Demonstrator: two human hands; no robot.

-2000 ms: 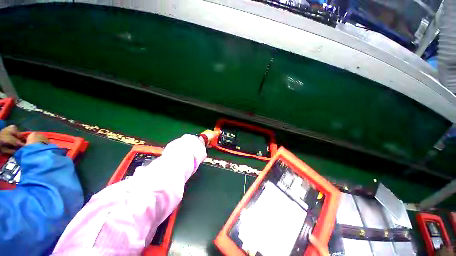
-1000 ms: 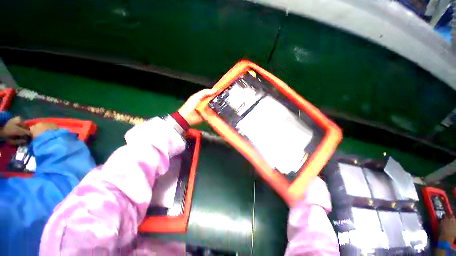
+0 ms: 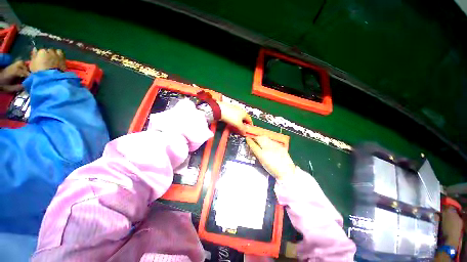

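An open tablet unit [image 3: 240,193] in a red-orange frame [image 3: 205,212] lies on the dark green bench in front of me, its silver-white battery glaring. Its circuit board [image 3: 238,148] is at the far end, partly covered by my fingers. My left hand [image 3: 234,115], with a dark red band at the wrist, reaches over from the left to the board end. My right hand [image 3: 271,155] comes from the right, its fingertips on the board end close to my left fingertips. Any small part under the fingertips is hidden.
A second framed tablet [image 3: 190,173] lies under my left sleeve. Another framed unit [image 3: 293,78] is on the green belt [image 3: 205,66]. Battery trays [image 3: 399,217] stand at right. A blue-sleeved person [image 3: 66,110] works at left; another person's arm [image 3: 450,225] is at far right.
The framed tablet I held raised and tilted now lies on the bench beside the second one. Both hands have moved from its frame to its board end. The view has shifted.
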